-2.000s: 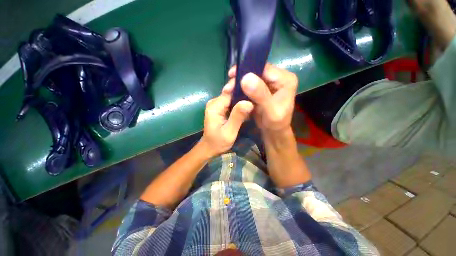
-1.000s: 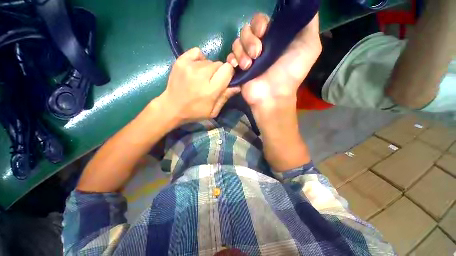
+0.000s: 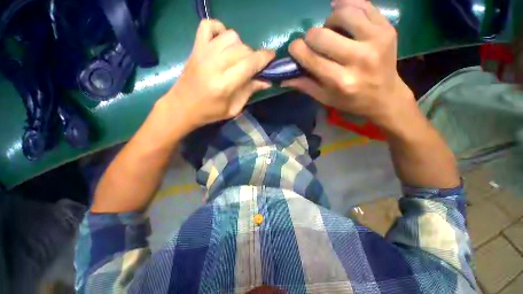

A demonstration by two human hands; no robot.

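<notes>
A dark, glossy curved neck fan body [image 3: 282,68] is held between both my hands over the table's near edge. Its middle piece shows between my fingertips, and a thin dark length rises above my left hand at the top edge. My left hand [image 3: 221,74] grips it from the left with bent fingers. My right hand [image 3: 350,63] grips it from the right, knuckles up. The rest of the part is hidden behind my hands or cut off by the picture's top edge.
A tangled pile of dark fan parts [image 3: 102,77] lies at the left on the green curved table [image 3: 149,86]. More dark parts [image 3: 467,17] are at the top right. A person's light green clothing [image 3: 470,109] is at the right. Red stool parts [image 3: 358,123] and brown cartons or tiles [image 3: 498,258] are below.
My right hand has turned knuckles up and moved right. The fan body's raised length is no longer seen beside it. My left hand keeps its hold. The view has shifted.
</notes>
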